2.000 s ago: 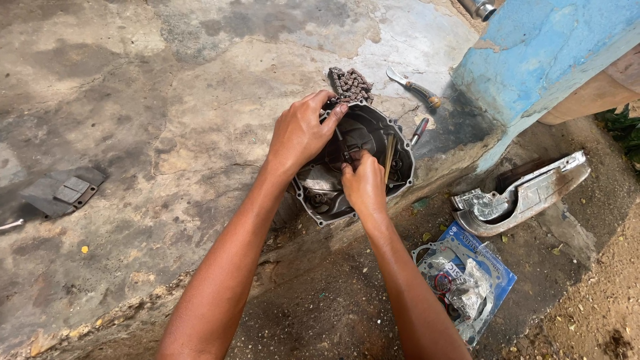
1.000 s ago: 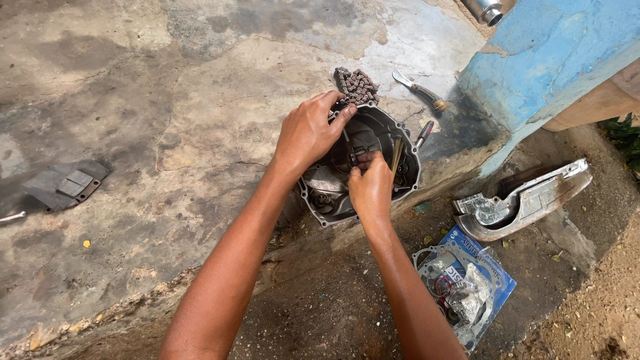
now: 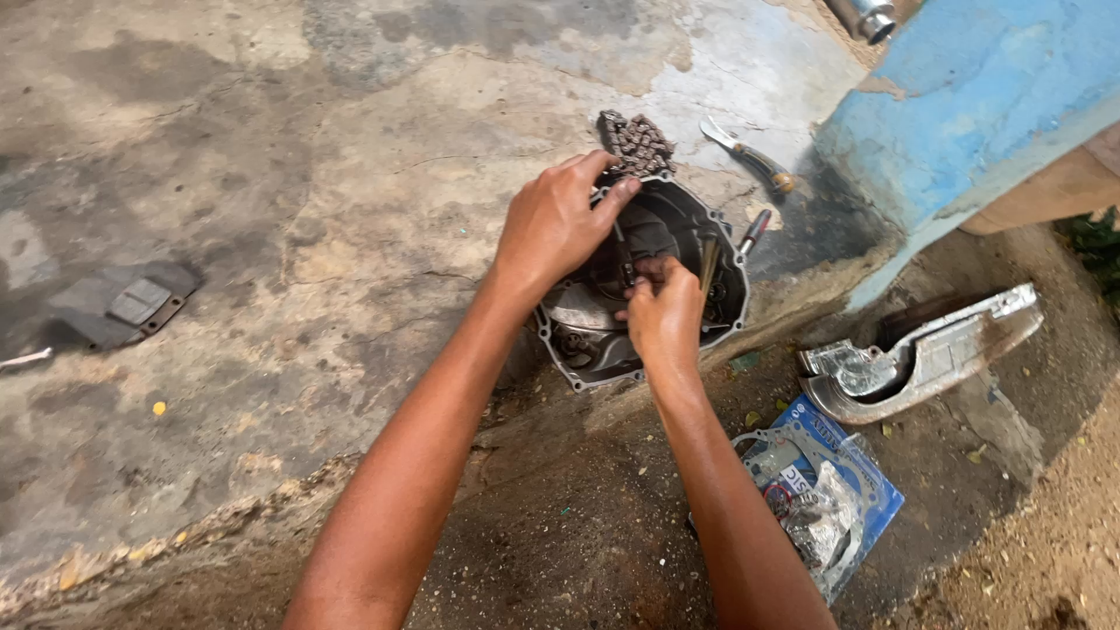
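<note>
A metal engine side cover (image 3: 576,306) lies with its hollow side up at the edge of a concrete ledge. My left hand (image 3: 560,219) grips its upper left rim, the thumb over the edge near a heaped metal chain (image 3: 643,144). Inside the cover, the fingers of my right hand (image 3: 665,311) are closed on a small dark part (image 3: 626,269), partly hidden by them. Just right of that hand a brush-like bundle of yellowish bristles or rods (image 3: 708,262) stands in the cover; I cannot tell which.
A hooked knife (image 3: 752,162) and a red-and-dark handled tool (image 3: 755,231) lie beyond the cover. At right are a blue wall (image 3: 954,131), a metal cover (image 3: 945,354) and a packet of gaskets (image 3: 875,490). A flat dark part (image 3: 131,304) and a metal rod end (image 3: 26,359) lie far left.
My left hand stays on the rim, and my right hand remains inside the cover with only small shifts of its fingers. Nothing else has plainly moved.
</note>
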